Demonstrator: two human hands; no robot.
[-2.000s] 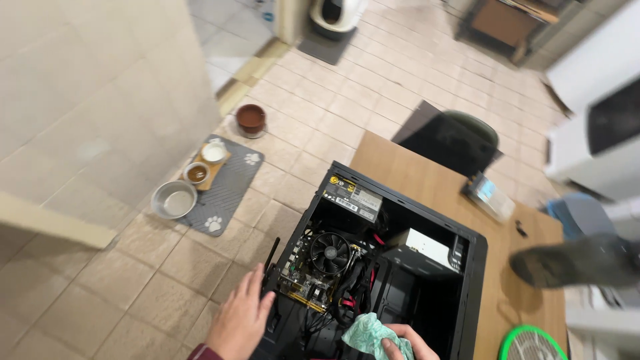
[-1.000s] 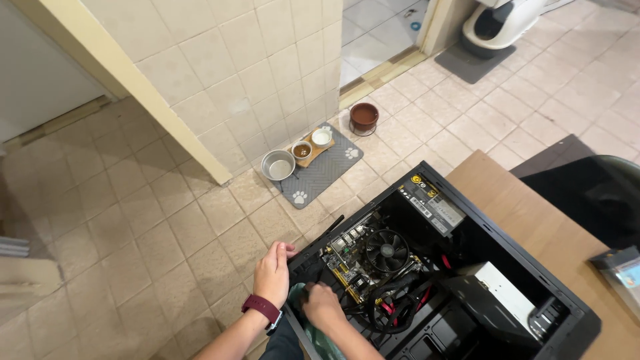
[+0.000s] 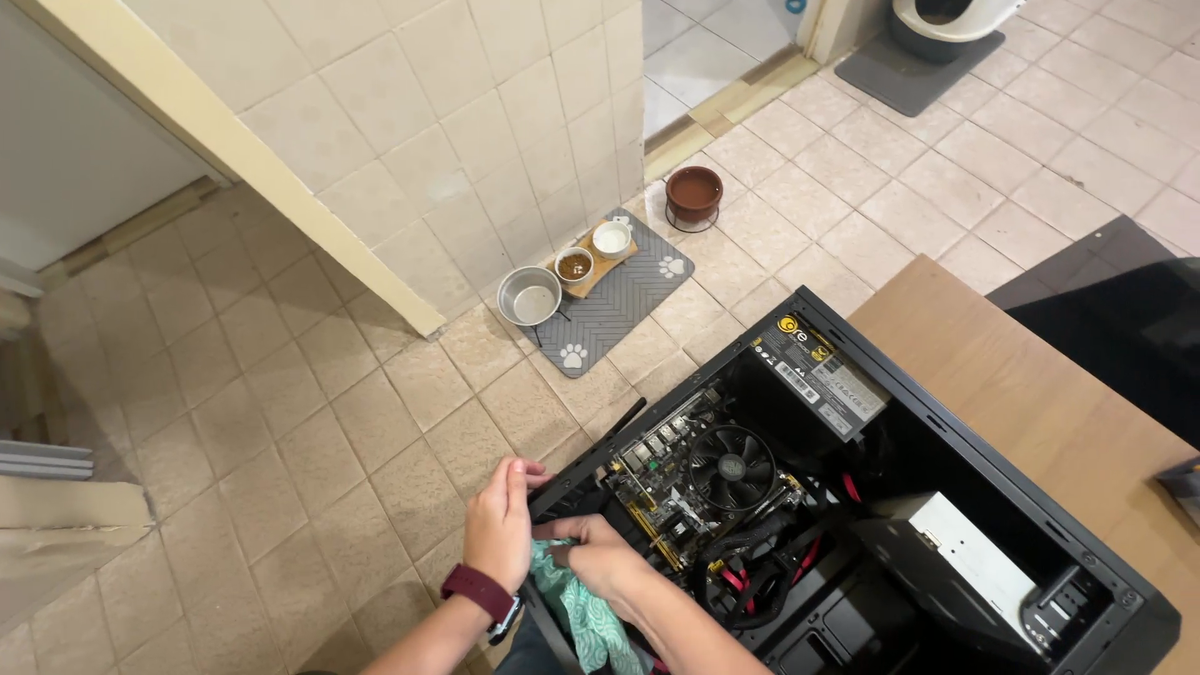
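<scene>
An opened black computer case (image 3: 947,427) lies on its side, its inside facing up. My left hand (image 3: 502,525), with a dark red watch band on the wrist, rests against the outer left edge of the case. Just inside that edge, my right hand (image 3: 595,558) holds a green patterned cloth (image 3: 586,614); its fingertips are partly hidden. To the right of my hands are the motherboard (image 3: 656,487) and the black CPU cooler fan (image 3: 732,467). The power supply (image 3: 825,375) sits at the top corner, and black and red cables (image 3: 750,572) run below the fan.
The case sits over a wooden table (image 3: 1022,375). A thin black antenna (image 3: 626,419) sticks out beyond its left edge. On the tiled floor are a grey paw-print mat (image 3: 619,309) with pet bowls, a brown bowl (image 3: 694,194) on a stand and a litter box (image 3: 947,19).
Two seconds ago the cloth was in my right hand over the case's lower middle; now it is at the left edge beside my left hand. The view has swung left.
</scene>
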